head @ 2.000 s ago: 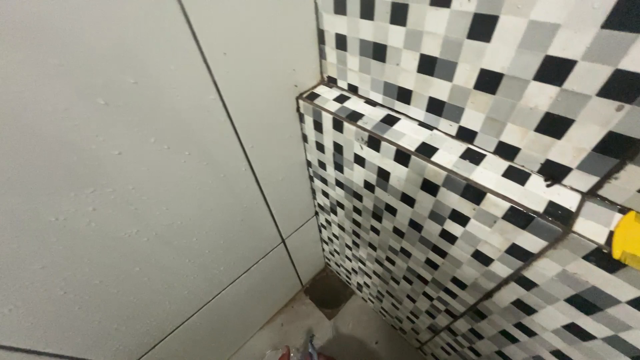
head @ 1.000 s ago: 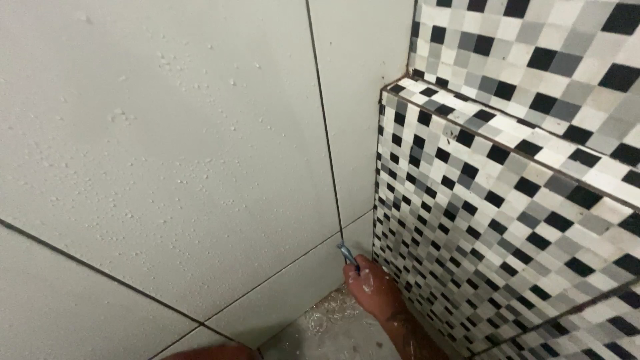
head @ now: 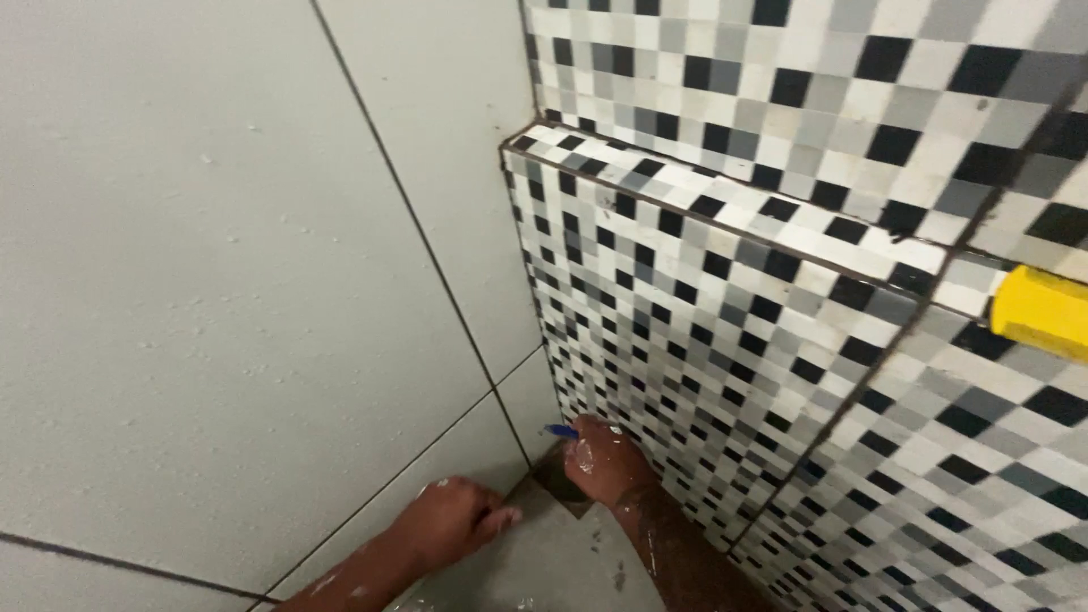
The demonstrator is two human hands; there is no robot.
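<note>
My right hand is closed around a small blue tool, whose tip pokes out to the left; its kind cannot be told. That hand is low in the corner, beside the mosaic-patterned wall and above a dark square recess in the floor. To its left, my left hand is near the foot of the white tiled wall, fingers loosely curled, with nothing visible in it. White flecks mark both hands and forearms. Dark joint lines run between the white tiles.
A narrow ledge in the same black, grey and white mosaic pattern runs along the right wall. On its right end lies a yellow object, cut off by the frame edge. Small droplets or crumbs dot the white wall. Grey floor shows below.
My right hand has moved from the joint in the white wall to the corner by the floor recess. My left hand, barely in view at the lower edge before, now shows fully.
</note>
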